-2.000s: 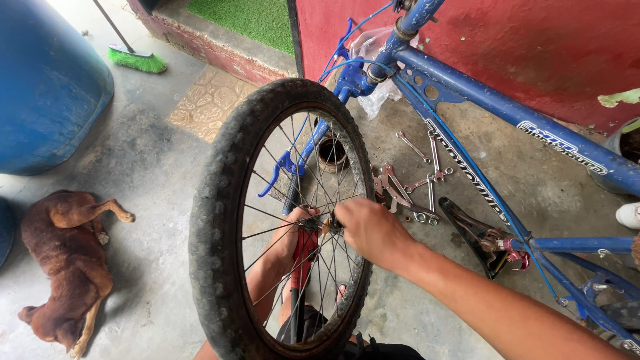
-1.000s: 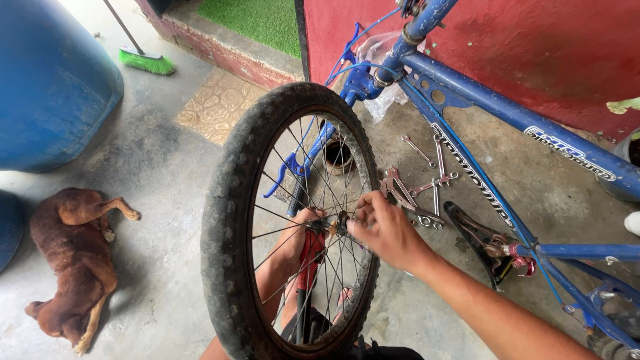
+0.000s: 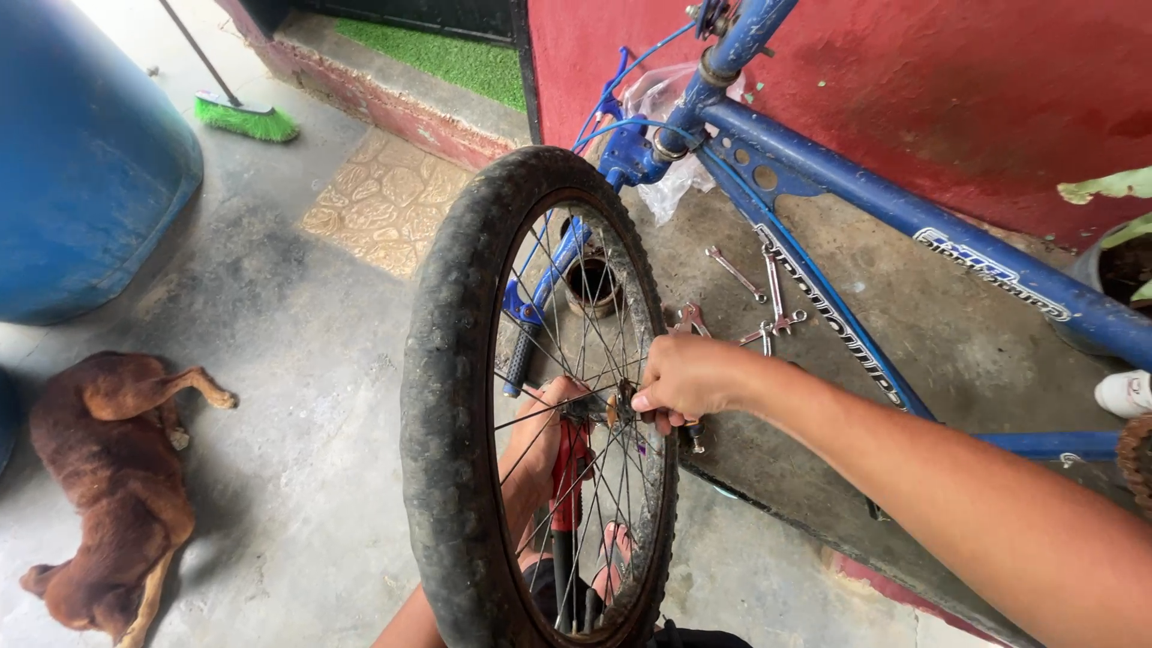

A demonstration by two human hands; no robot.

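Note:
A bicycle wheel (image 3: 445, 360) with a black knobby tyre stands upright before me. My left hand (image 3: 549, 418) is behind the spokes at the left side of the hub, next to a red and black tool (image 3: 569, 477), seen through the spokes; whether the fingers grip the tool or the axle is unclear. On the near right side, my right hand (image 3: 679, 382) has its thumb and fingertips at the axle end by the hub (image 3: 621, 405); the small part between them is hidden. Beyond the wheel is a blue bicycle frame (image 3: 837, 193).
Several wrenches (image 3: 776, 279) lie on the concrete floor beside a round metal can (image 3: 594, 283). A brown dog (image 3: 117, 486) lies at the left, near a blue barrel (image 3: 81, 162) and a green broom (image 3: 245, 117). A plastic bag (image 3: 666, 189) is by the red wall (image 3: 900, 81).
My right hand lifted its fingers slightly from the hub one second ago and is now back close against the axle end. My left hand stays behind the hub.

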